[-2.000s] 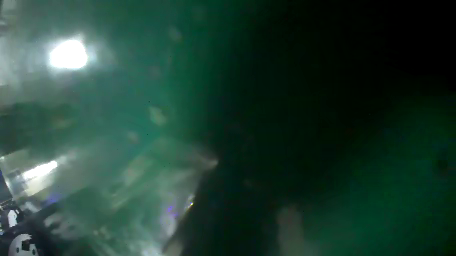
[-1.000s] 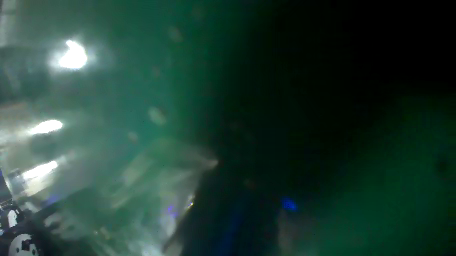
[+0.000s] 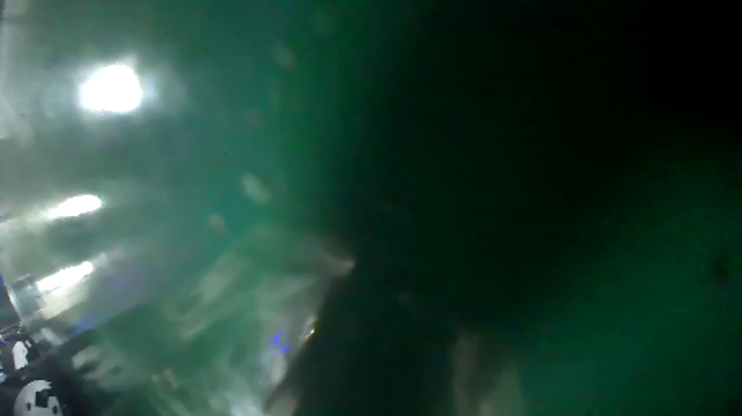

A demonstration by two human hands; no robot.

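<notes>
A shiny green surface (image 3: 203, 138) fills much of the head view, very close and blurred. A pale round part with dark holes (image 3: 26, 398) shows at the bottom left corner, cut off by the edge. A blurred pale patch (image 3: 488, 378) shows at the bottom, right of centre; I cannot tell what it is. Neither my left hand nor my right hand can be made out.
Bright white glare spots lie along the left side. Small black and white parts (image 3: 20, 353) show at the lower left edge. Blurred streaks with a small violet-blue glint lie at lower centre-left. A large dark area covers the centre and upper right.
The pale patch at the bottom looks wider. The blue spot seen there a second ago is gone. The middle-left glare, absent two seconds ago, shows now as it did one second ago.
</notes>
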